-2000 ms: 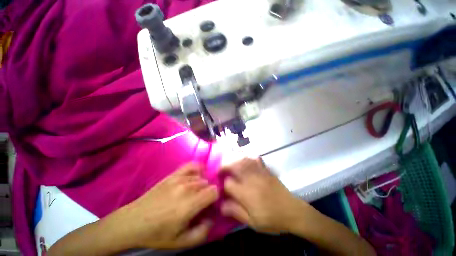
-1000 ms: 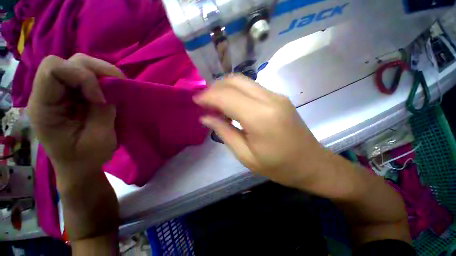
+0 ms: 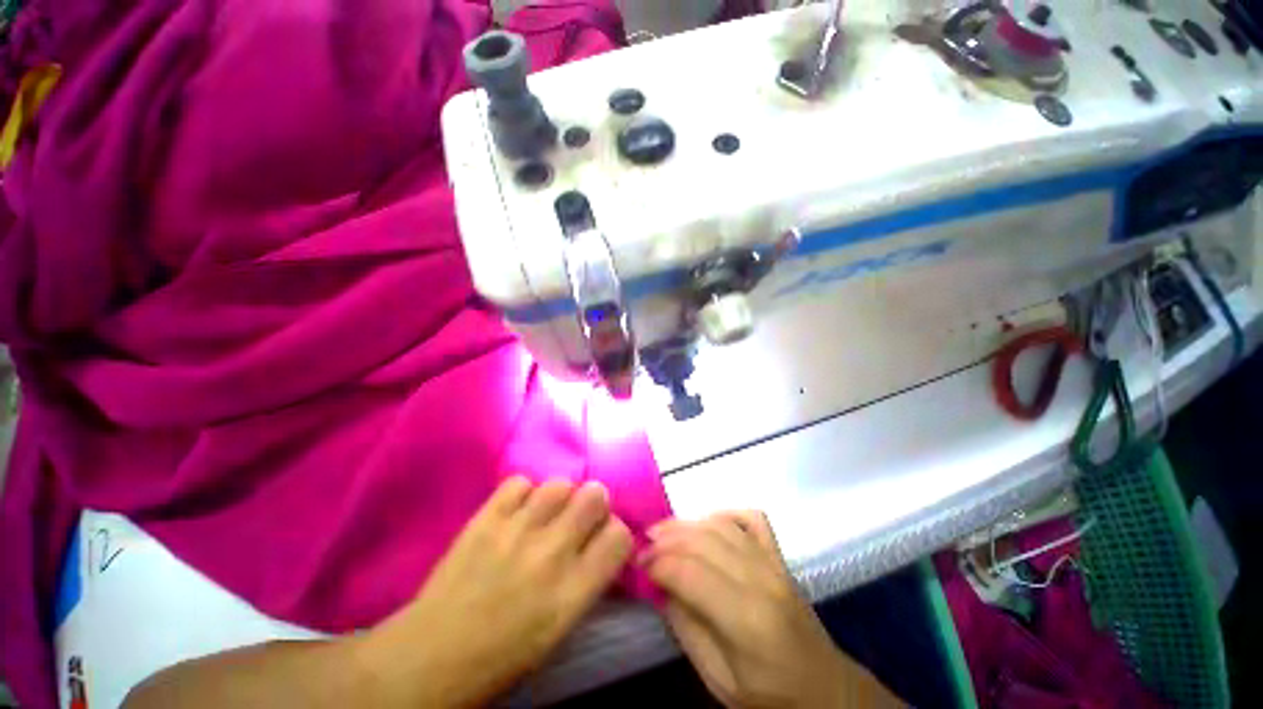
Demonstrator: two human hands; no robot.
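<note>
Magenta fabric (image 3: 319,416) lies in a large pile left of the white sewing machine head (image 3: 887,166). Its near strip runs under the brightly lit needle area (image 3: 589,402); the glare hides the needle and presser foot. My left hand (image 3: 533,575) lies on the fabric just in front of the needle area, fingers bent on it. My right hand (image 3: 727,589) holds the fabric edge with its fingertips, close beside my left fingertips.
Red-handled scissors (image 3: 1032,371) and green-handled scissors (image 3: 1104,416) lie on the table (image 3: 859,471) at right. A green mesh basket (image 3: 1157,582) with magenta pieces and white cord is below the table edge. A dark control panel (image 3: 1191,180) is on the machine's right end.
A second ago my hands held the fabric raised and stretched left of and before the machine. Now both hands are low, close together, with the fabric down at the lit needle area.
</note>
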